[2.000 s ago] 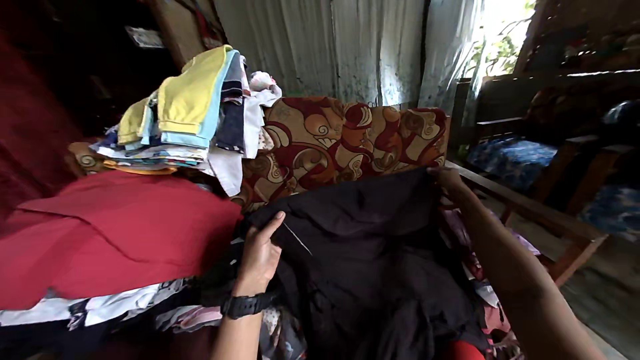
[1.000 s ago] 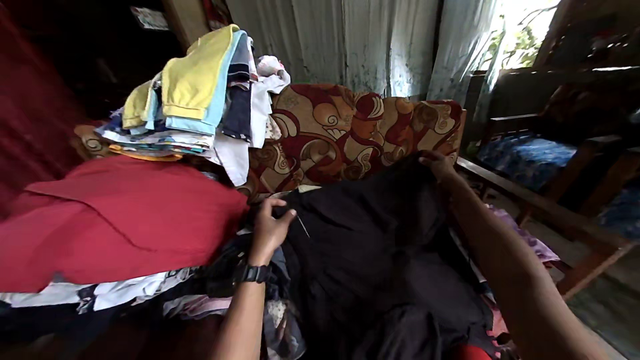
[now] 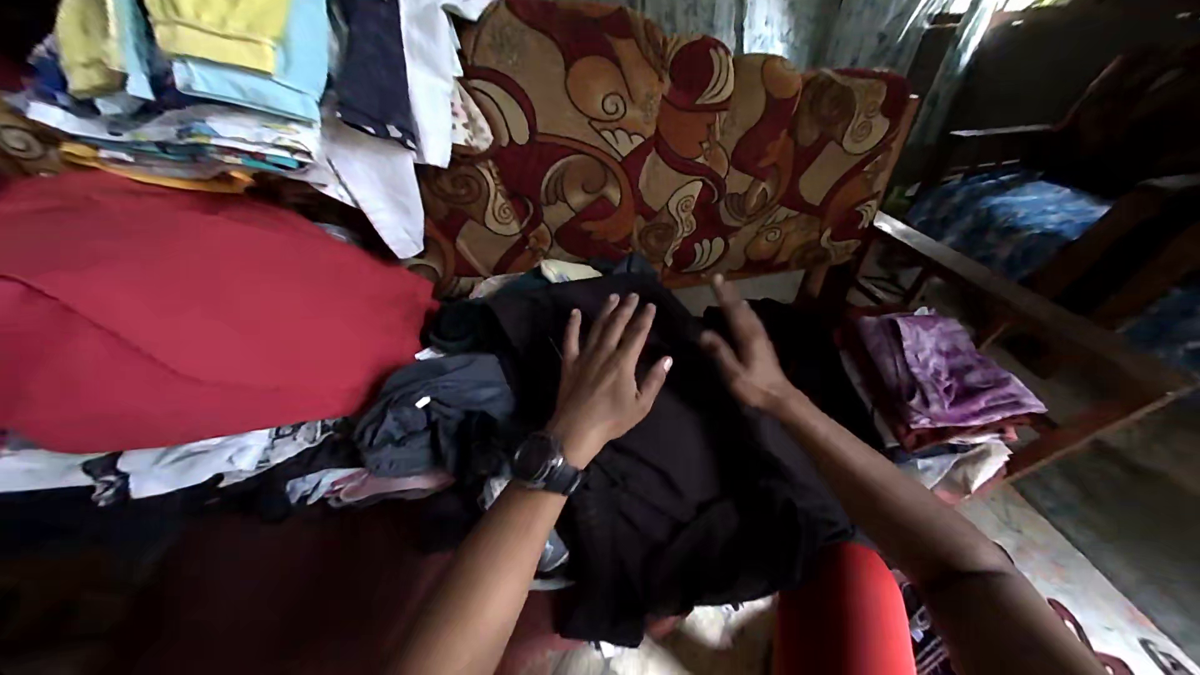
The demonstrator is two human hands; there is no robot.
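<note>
A black garment (image 3: 675, 469) lies spread over other clothes on the seat, its right part folded inward. My left hand (image 3: 609, 370), with a dark wristwatch (image 3: 546, 463) on its wrist, rests on the garment with fingers spread. Just to its right, my right hand (image 3: 747, 352) is at the fabric's folded edge, fingers apart and slightly blurred; whether it touches the cloth is unclear. Left of my left hand lies a crumpled dark grey garment (image 3: 436, 403). A large red cloth (image 3: 197, 319) covers light-coloured clothes farther left.
Behind stands a sofa backrest (image 3: 656, 150) in swirl-patterned fabric. Stacked clothes (image 3: 225, 141), yellow and light blue on top, sit at upper left. A folded purple garment (image 3: 947, 370) tops a small pile by the wooden armrest (image 3: 1031, 309). Something red (image 3: 844, 609) rises at the lower edge.
My right hand has left the garment's far right corner and moved inward and nearer. The garment's right part now lies folded over, uncovering the purple pile. The view has tilted down.
</note>
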